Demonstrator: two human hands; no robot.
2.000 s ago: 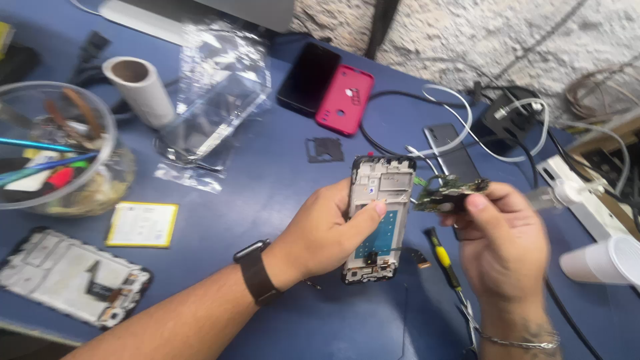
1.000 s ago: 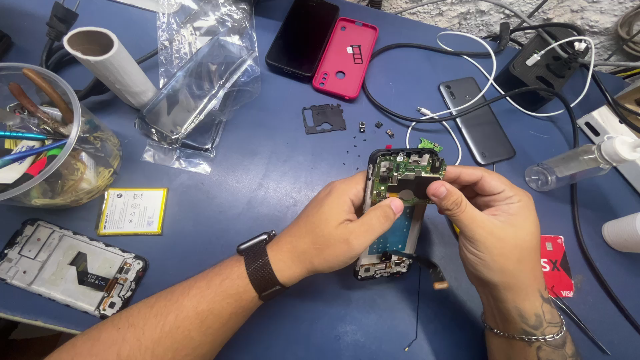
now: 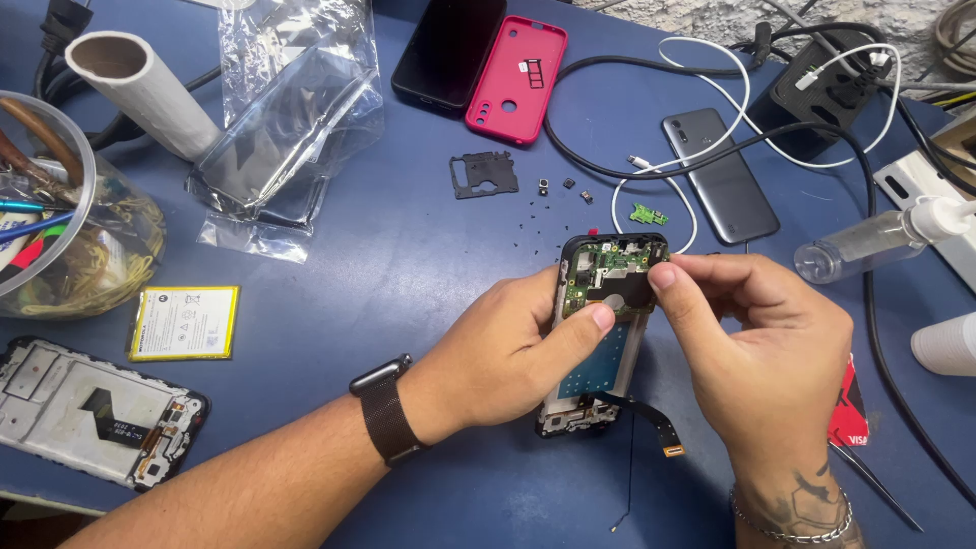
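Observation:
My left hand (image 3: 496, 351) grips a smartphone frame (image 3: 629, 366) by its left side, the thumb lying over the lower edge of a green circuit board (image 3: 614, 278). That board sits at the upper end of the frame. Thumb and fingertips of my right hand (image 3: 747, 328) pinch the board's upper right edge. Below the board shows a blue dotted panel (image 3: 595, 366). A black flex cable (image 3: 648, 415) hangs out past the frame's lower right, and a thin black wire (image 3: 631, 473) lies below it. The fingers behind the frame are hidden.
A plastic tub of tools (image 3: 88, 191), a battery (image 3: 184, 323) and another phone frame (image 3: 69, 404) lie left. Beyond are a pink case (image 3: 518, 91), a black cover (image 3: 484, 175), tiny screws and a small green board (image 3: 648, 214). A grey phone (image 3: 720, 175), cables, a bottle (image 3: 862, 244) and tweezers (image 3: 877, 484) lie right.
Two seconds ago my right hand held the circuit board apart, to the right of the frame. Now the board is at the frame's upper end, with both hands on it.

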